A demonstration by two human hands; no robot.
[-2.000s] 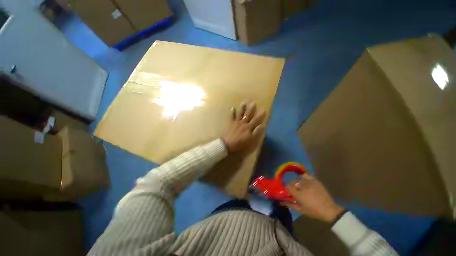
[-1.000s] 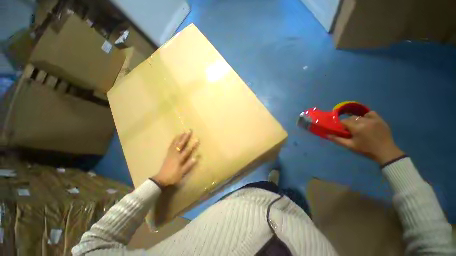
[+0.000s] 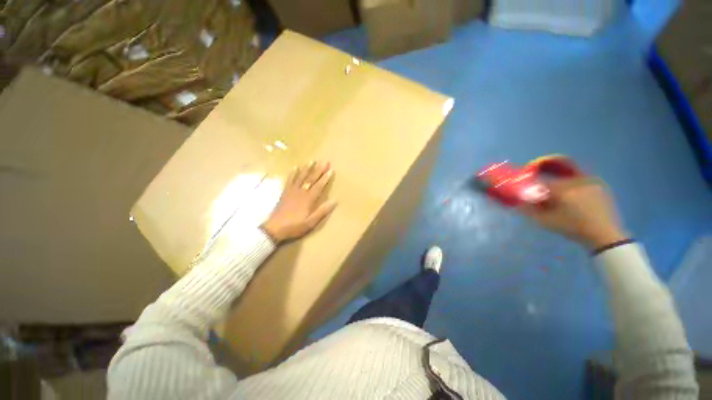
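Note:
A large brown shipping carton (image 3: pixel 367 117) stands in front of me, turned at an angle, with glossy tape bands crossing its top and bright glare at its left part. My left hand (image 3: pixel 300 205) lies flat on the carton's top, fingers spread, holding nothing. My right hand (image 3: pixel 582 209) is out to the right over the floor, blurred, and grips the red tape gun (image 3: pixel 515 184). The tape gun is apart from the carton, its metal end towards it. A bit of yellow roll edge shows at its ring.
A large flat brown cardboard sheet (image 3: pixel 78 211) stands at the left. Film-wrapped brown goods (image 3: pixel 148 55) are behind it. More cartons (image 3: pixel 406 27) and a pale panel (image 3: pixel 550 14) are at the back. A brown carton with a blue edge is at the far right. The floor is blue.
The view and the carton have turned relative to each other; the wrapped goods now show at the upper left. My left hand still rests on the top, and my right hand still holds the tape gun.

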